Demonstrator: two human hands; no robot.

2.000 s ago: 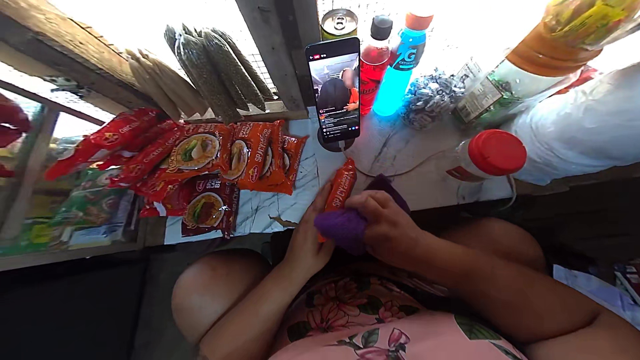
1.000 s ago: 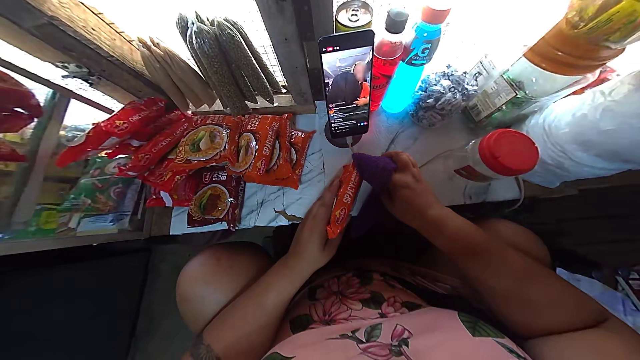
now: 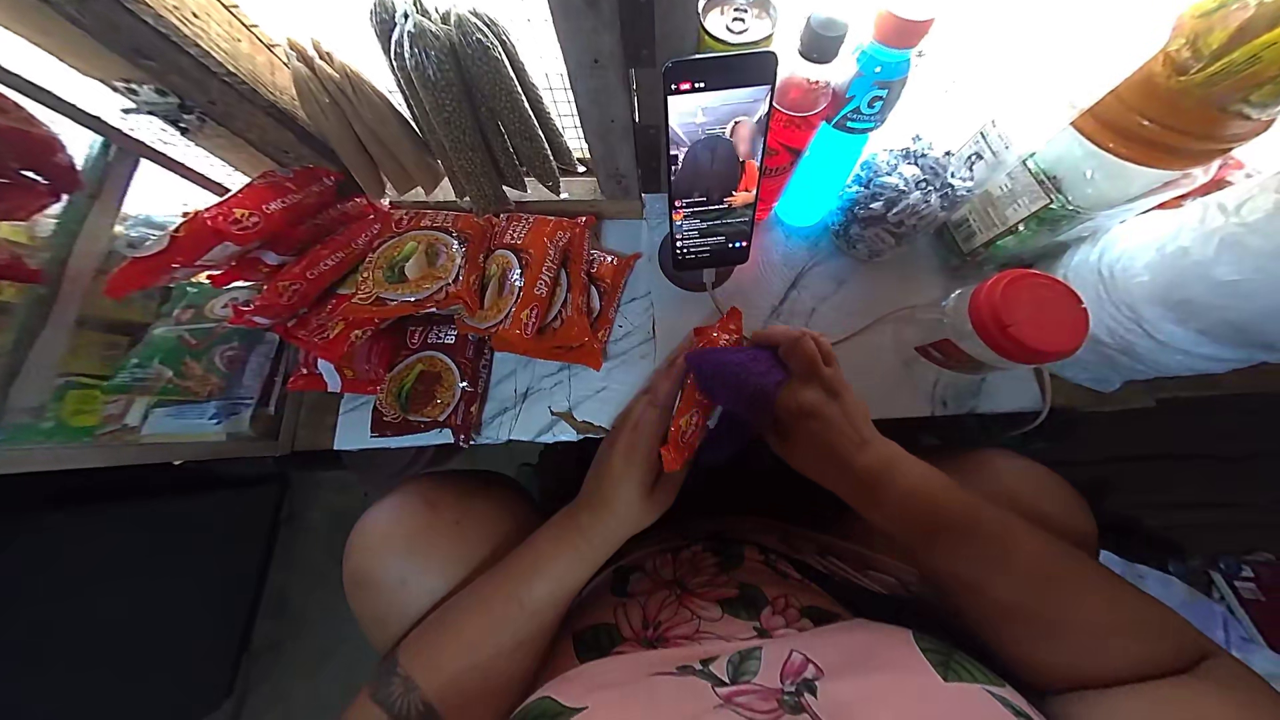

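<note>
My left hand (image 3: 636, 445) holds an orange instant noodle packet (image 3: 688, 425) on edge, above my lap at the front edge of the marble-patterned counter (image 3: 900, 395). A purple cloth (image 3: 738, 385) is gripped in my right hand (image 3: 815, 405) and lies against the upper part of that packet. Part of the cloth hangs below my right fingers. To the left, orange noodle packets (image 3: 535, 290) and a dark red noodle packet (image 3: 430, 385) lie on the counter beside red packets (image 3: 290, 225).
A smartphone (image 3: 718, 160) stands upright with a cable at its base. Behind it are a can (image 3: 737, 22), a red drink bottle (image 3: 795, 120) and a blue drink bottle (image 3: 850, 120). A red-lidded jar (image 3: 1020, 320) is at the right. Long bags of green beans (image 3: 455, 100) hang at the back.
The purple cloth was beside the packet's far end one second ago and now overlaps its upper part. My left hand has kept hold of the packet.
</note>
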